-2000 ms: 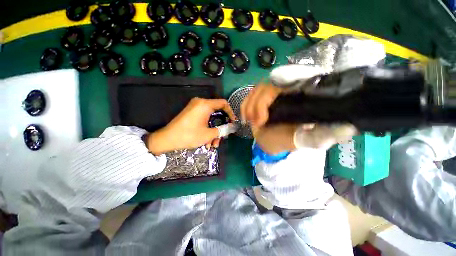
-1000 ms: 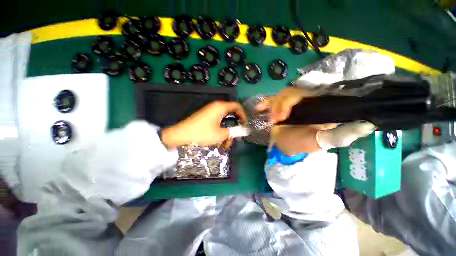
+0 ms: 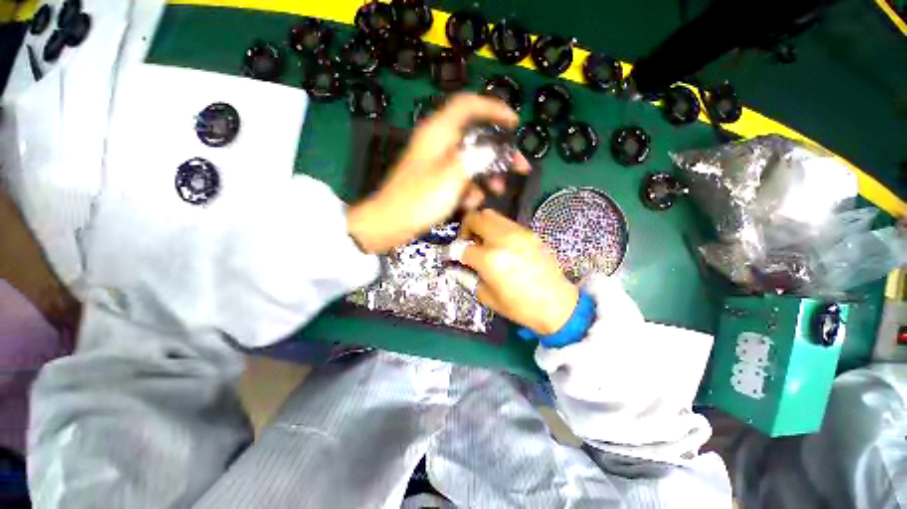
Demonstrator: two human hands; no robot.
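My left hand (image 3: 428, 179), blurred, holds a round black unit (image 3: 489, 154) over the far part of the black tray (image 3: 408, 323). My right hand (image 3: 527, 273), with a blue wrist band (image 3: 572, 320), is over the tray's right side, just nearer to me than the left hand. Its fingertips are bent above loose silver metal parts (image 3: 423, 283); whether they grip anything is unclear. Another dark round shape (image 3: 441, 234) shows partly hidden beside them. The round screw dish (image 3: 582, 234) is right of the tray. The black screwdriver (image 3: 726, 40) is at the top right, away from both hands.
Several black units (image 3: 577, 142) stand in rows beyond the tray, near the yellow line (image 3: 786, 124). Two more lie on a white pad (image 3: 264, 114) at left. A crumpled clear bag (image 3: 766, 209) and a teal-green box (image 3: 776, 363) are at right. Another person's pale sleeve (image 3: 75, 129) is at left.
My right hand has let go of the screwdriver and moved left over the tray. The screwdriver now hangs farther off. My left hand has lifted its unit away. The whole view has shifted.
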